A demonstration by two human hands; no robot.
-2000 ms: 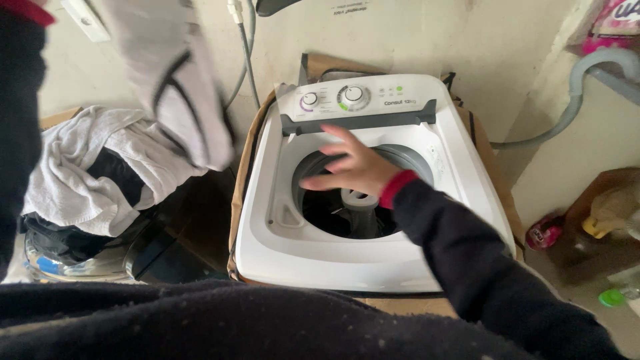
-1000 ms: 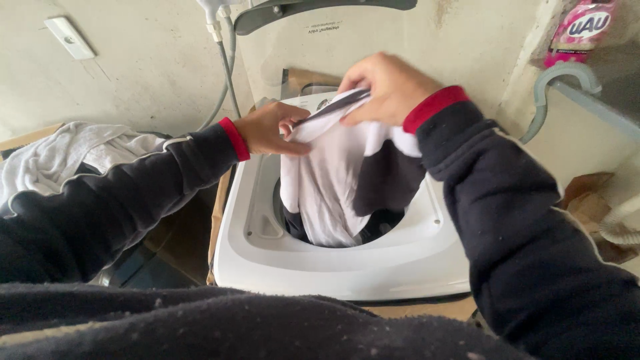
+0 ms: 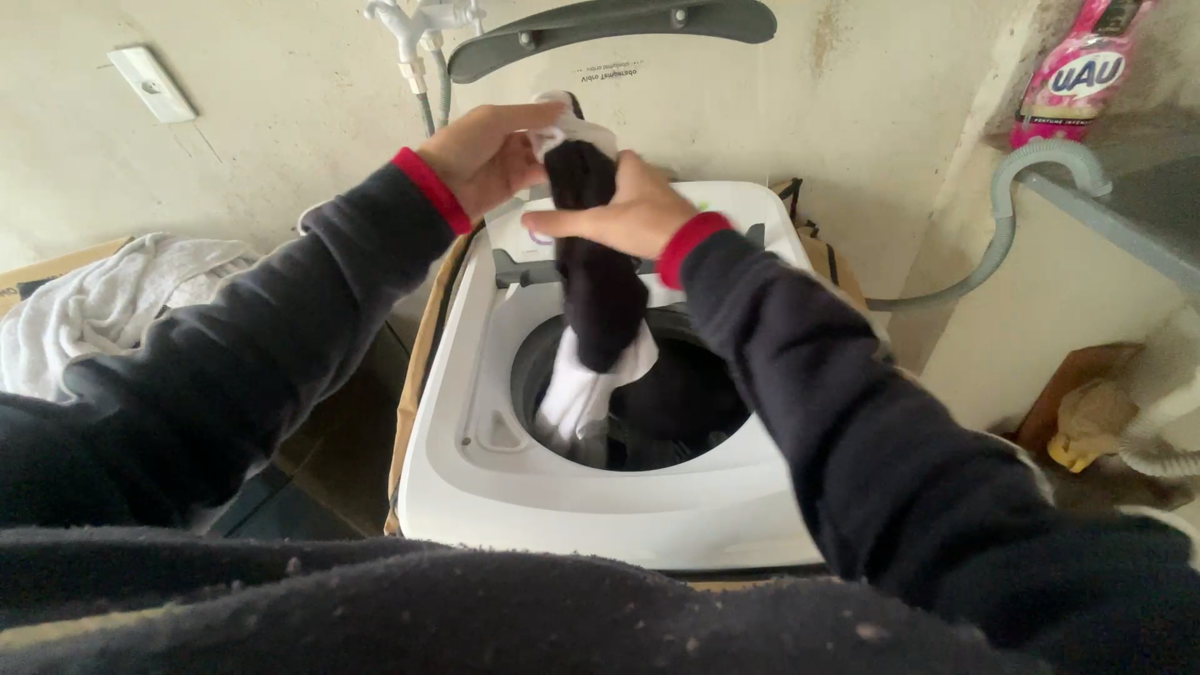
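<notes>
A black and white cloth garment hangs bunched and twisted over the round tub of a white top-loading washing machine. At its upper end my left hand grips a white part of it. Just to the right, my right hand is around the black part, with the thumb across the front. The garment's lower white end reaches into the tub opening, where the inside is dark. Part of the control panel is hidden behind my hands.
White towels lie at the left on cardboard. A grey drain hose curves at the right, below a pink bottle. The raised glass lid stands behind the machine, near a tap. A wall socket is at upper left.
Two seconds ago my right hand was over the tub without the garment. Since one second ago, the garment has gone from spread between both hands to bunched, and my hands are closer together.
</notes>
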